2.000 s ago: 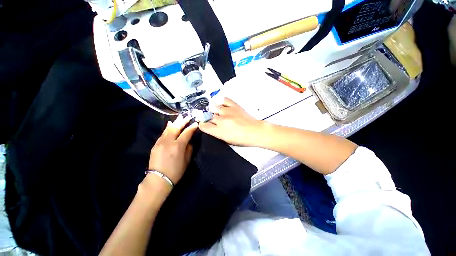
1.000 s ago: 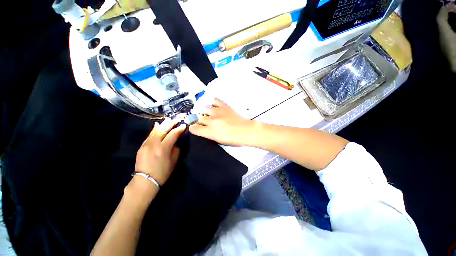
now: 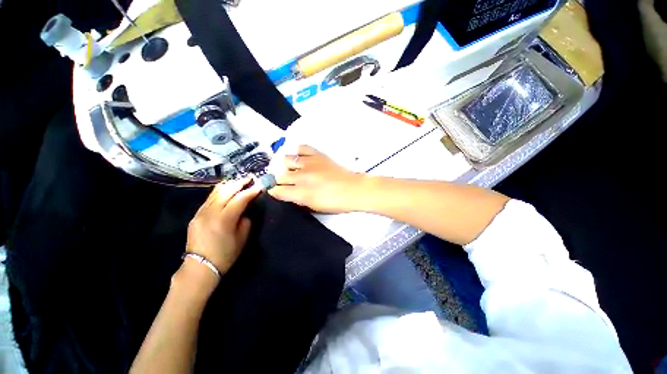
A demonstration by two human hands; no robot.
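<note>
The black garment point(image 3: 285, 277) spreads over the left of the table and down over my lap. My left hand point(image 3: 219, 223) lies palm down on it, fingertips at the presser foot area point(image 3: 252, 166) of the white sewing machine point(image 3: 168, 88). My right hand point(image 3: 311, 179) is on the other side of the presser foot, fingers bent at the garment's edge. Both hands press on the cloth. The needle and the fingertips' exact hold on the cloth are hidden by metal parts.
Thread snips point(image 3: 395, 111) lie on the white table right of the needle. A dark screen in a clear cover point(image 3: 510, 102) lies at the right table edge. A black strap point(image 3: 238, 66) and a tan rod point(image 3: 351, 45) are on the machine head. Part of another person's arm shows top right.
The view has shifted, so the machine and both hands appear farther left. The hands stay beside the presser foot, and the garment's corner has shifted slightly left in view.
</note>
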